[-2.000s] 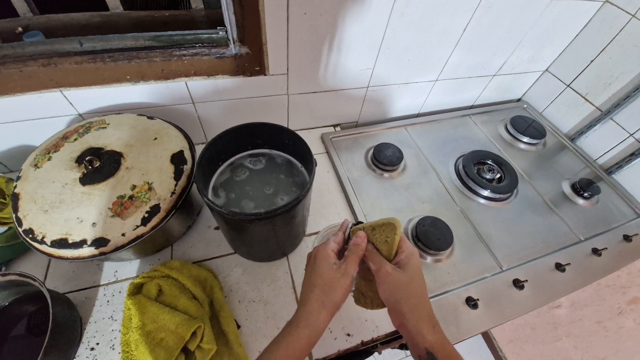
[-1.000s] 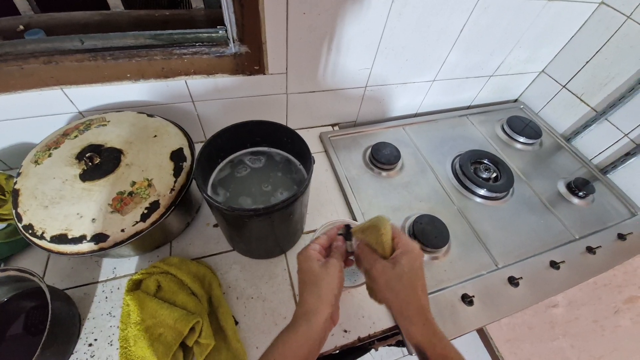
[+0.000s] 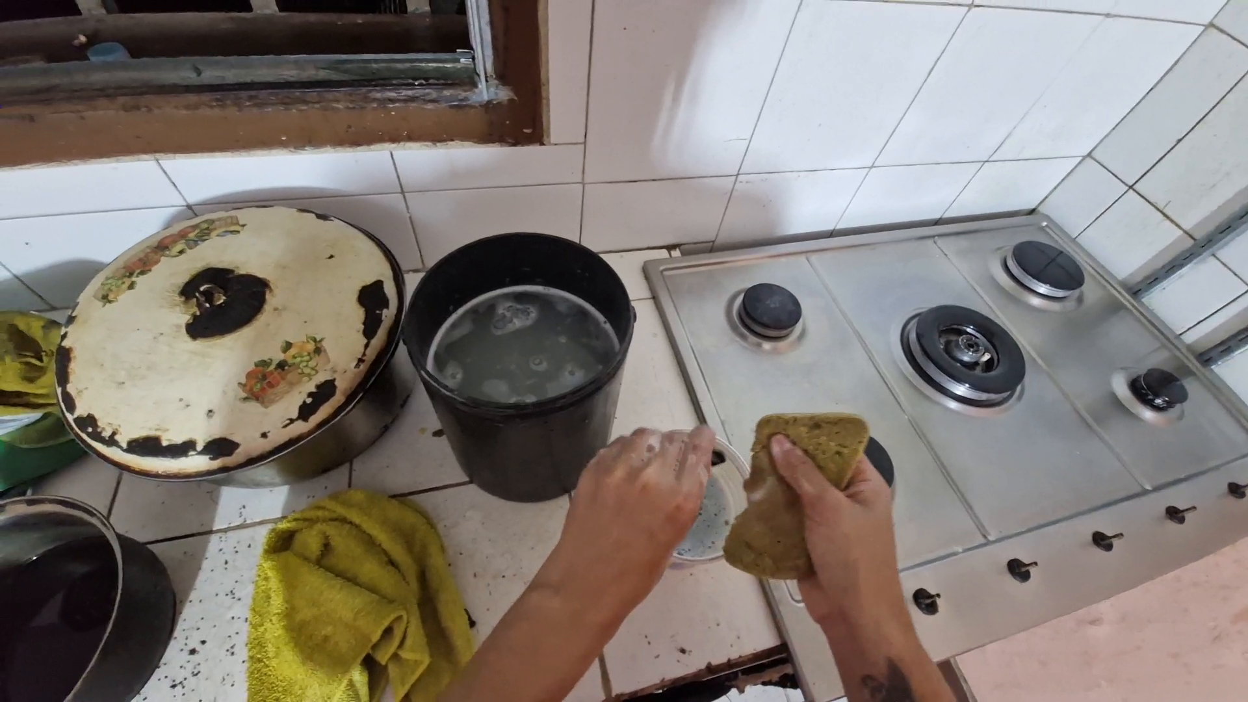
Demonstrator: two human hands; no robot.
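My right hand (image 3: pixel 846 517) grips a worn yellow-green sponge (image 3: pixel 795 487), its thumb on the near face, above the front left edge of the steel gas hob (image 3: pixel 926 468). To its left my left hand (image 3: pixel 653 497) is bent over the rim of a small clear container (image 3: pixel 717 517); its fingertips are partly hidden, so what they hold cannot be told. A black plastic bucket (image 3: pixel 517 429) of cloudy, soapy water stands behind my left hand. The sponge partly covers the front left burner (image 3: pixel 879 460).
A large pot with a chipped cream enamel lid (image 3: pixel 234 370) stands left of the bucket. A yellow-green cloth (image 3: pixel 356 595) lies on the tiled counter, near a dark pot (image 3: pixel 136 595) of liquid. Black control knobs (image 3: pixel 1022 569) line the hob's front. A window frame (image 3: pixel 292 132) is above.
My hands, together at the sponge and a small dark piece before, are now apart. The left is over the small container; the sponge in my right hand is spread flatter.
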